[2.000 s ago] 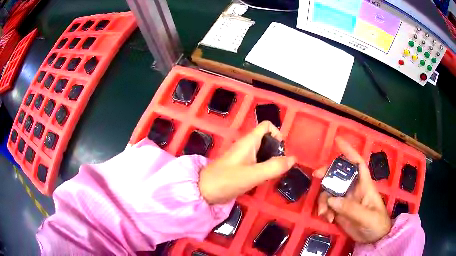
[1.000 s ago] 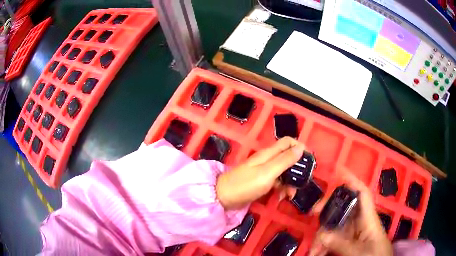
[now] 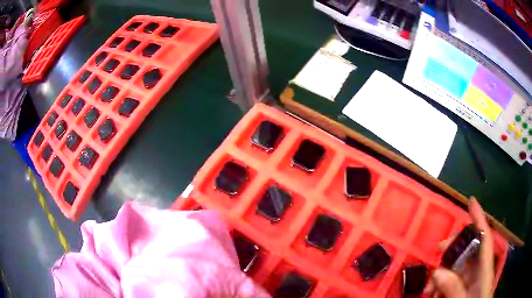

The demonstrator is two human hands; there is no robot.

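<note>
A red-orange foam tray (image 3: 280, 169) lies in front of me with black watch units in its square pockets. Two neighbouring pockets in its back row are empty. My right hand (image 3: 472, 268), cut off by the bottom edge, holds a dark watch unit (image 3: 464, 247) over the tray's right end, with a light reflection on its face. My left arm shows only as a pink sleeve (image 3: 151, 256); my left hand is out of the picture below. A watch unit (image 3: 325, 231) sits in the tray's middle.
A second filled tray (image 3: 195, 41) lies at left, a third (image 3: 55, 49) beyond it. A metal post (image 3: 242, 52) and wood-edged strip (image 3: 373, 151) stand behind. Past them are white paper (image 3: 402, 122), a small label card (image 3: 324, 73), a pen (image 3: 475, 157) and an instrument (image 3: 461, 75). Pink fabric shows far left.
The view has shifted left, so the trays appear further right. My left hand, which held a watch unit, has left the picture. My right hand still holds one, now near the tray's right end.
</note>
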